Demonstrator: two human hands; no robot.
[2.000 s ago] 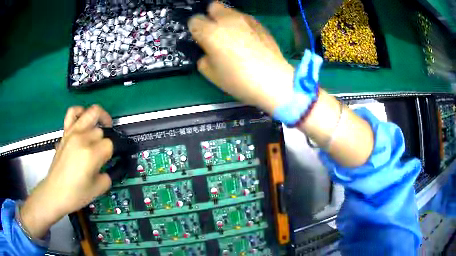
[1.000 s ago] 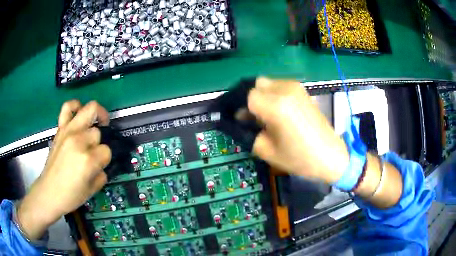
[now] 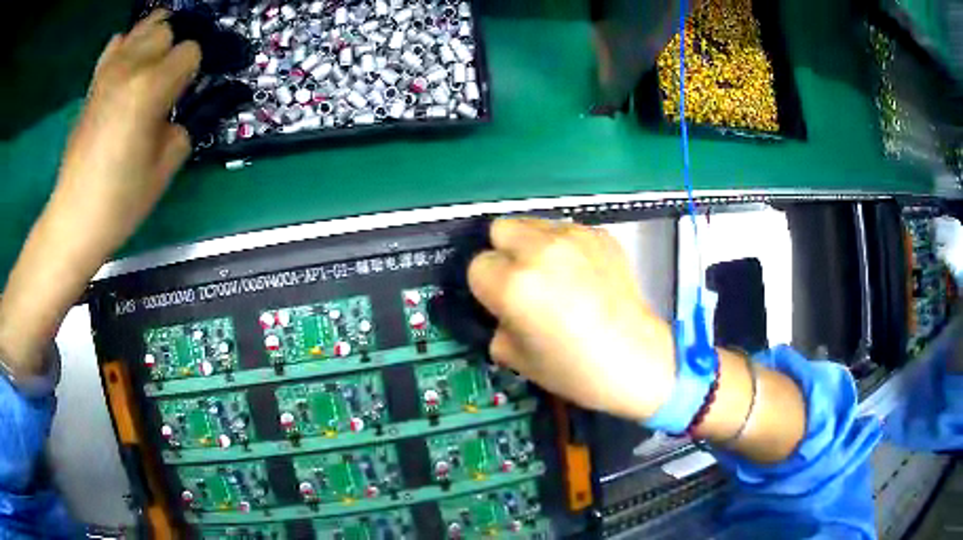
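Note:
Small green circuit boards [image 3: 320, 329] sit in rows in a black pallet [image 3: 385, 264] with white lettering. My left hand [image 3: 132, 121], with black finger cots, is at the left side of the black bin [image 3: 359, 135] of silver capacitors [image 3: 370, 63]; its fingertips overlap the capacitors, and whether it holds one cannot be told. My right hand [image 3: 565, 311] is over the top right board [image 3: 414, 311], covering much of it. Its black-covered fingertips are dark and blurred, and what they hold cannot be seen.
A smaller bin of yellow components [image 3: 723, 69] is at the upper right. One loose capacitor [image 3: 237, 165] lies on the green mat [image 3: 422, 169]. A black slab [image 3: 737, 304] rests on a white sheet right of the pallet. A blue cord hangs to my right wrist. A sleeve shows at the right edge.
My left hand has moved from the pallet's upper left up to the capacitor bin. My right hand went from the bin to the top right board and remains there.

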